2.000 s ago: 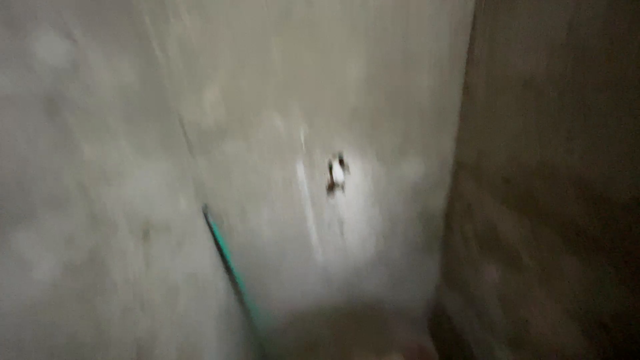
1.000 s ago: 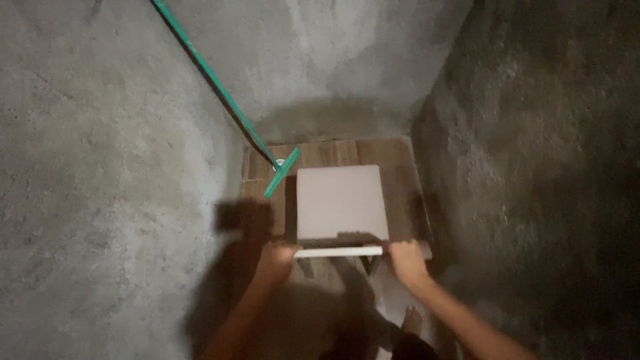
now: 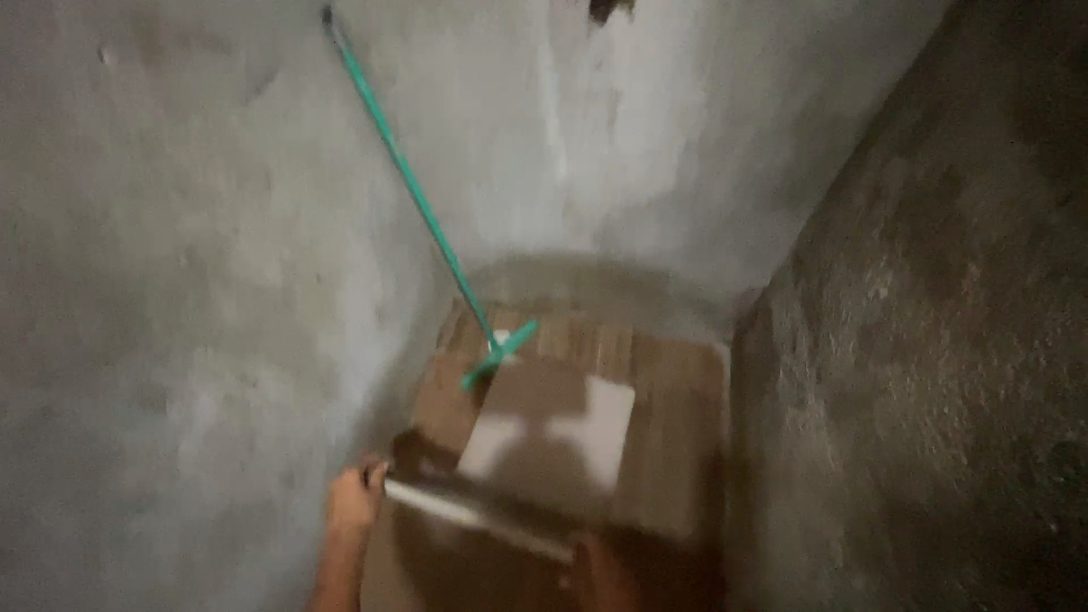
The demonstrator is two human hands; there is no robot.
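Observation:
My left hand grips the left end of a pale bar-like edge, low in the head view. My right hand, blurred and in shadow, is at its right end. Whether this edge belongs to the pale square seat or panel beyond it, I cannot tell. That square surface shows above the bar, partly covered by shadow. Just past its far left corner rests the green head of a floor squeegee, its long green handle slanting up to the left wall.
Rough grey plaster walls stand at the left, at the back and, darker, at the right. Wood-look floor tiles lie between them. A dark hole shows in the back wall at the top.
The pale bar, level between both hands a second ago, now slants down to the right. My left hand is farther left and my right hand lower. The view has shifted.

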